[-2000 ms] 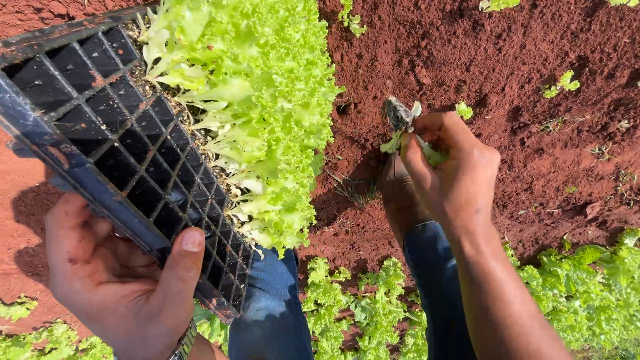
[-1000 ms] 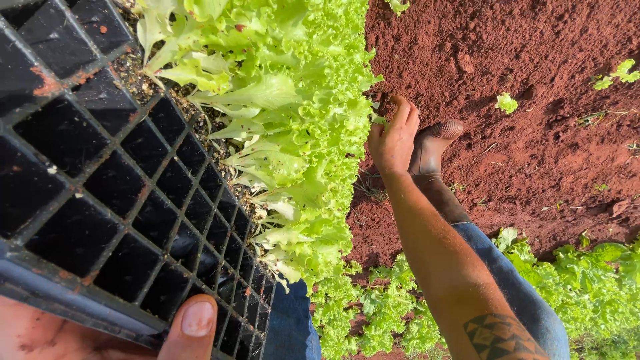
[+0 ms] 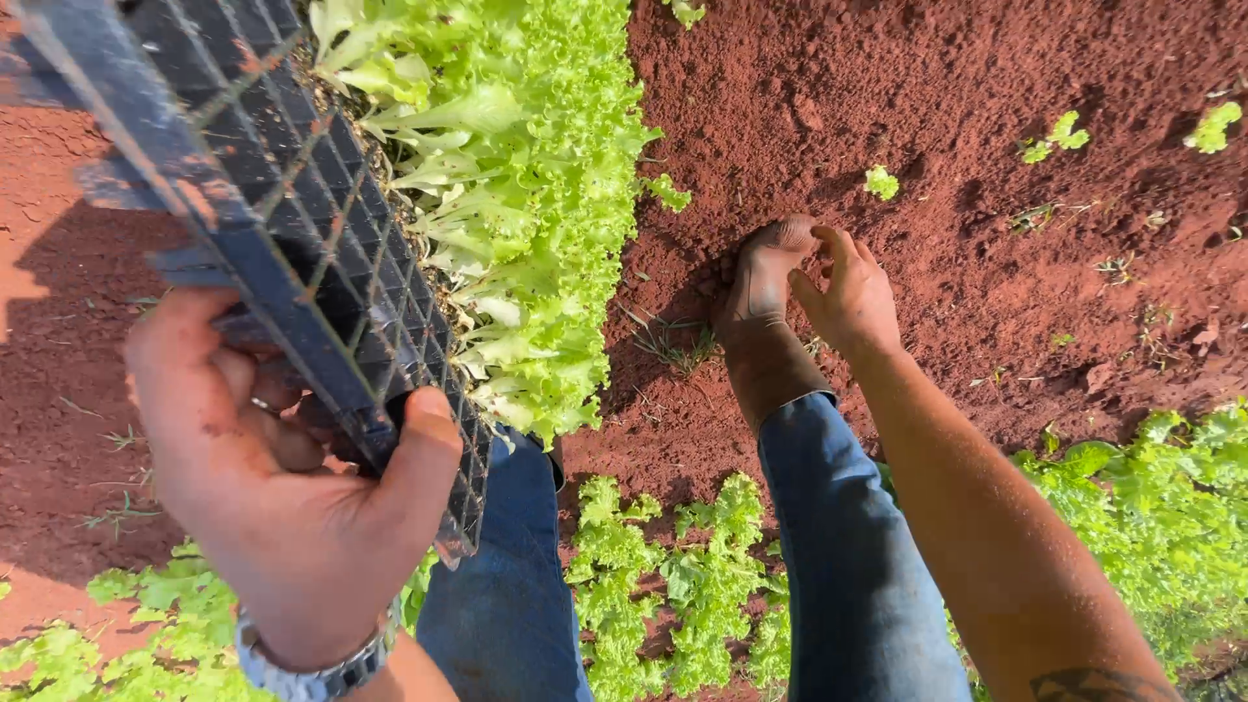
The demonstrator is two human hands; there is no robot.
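Note:
My left hand, with a metal watch at the wrist, grips the edge of a black plastic seedling tray held tilted at the left. Many of the tray's cells show no plant, while dense light-green lettuce seedlings fill its right side. My right hand is over the red soil beside my brown boot, fingers apart and slightly curled, with nothing visible in it. A small lettuce seedling stands in the soil just right of the tray's leaves, and another small lettuce plant is above my right hand.
Red soil stretches to the right, with small lettuce plants and weeds. Larger lettuces grow between and beside my legs, more at the lower right and lower left. A tuft of grass lies left of the boot.
Two seconds ago my right hand held a seedling with a root plug; now it holds none and is beside the boot. A seedling shows in the soil near the tray's leaves.

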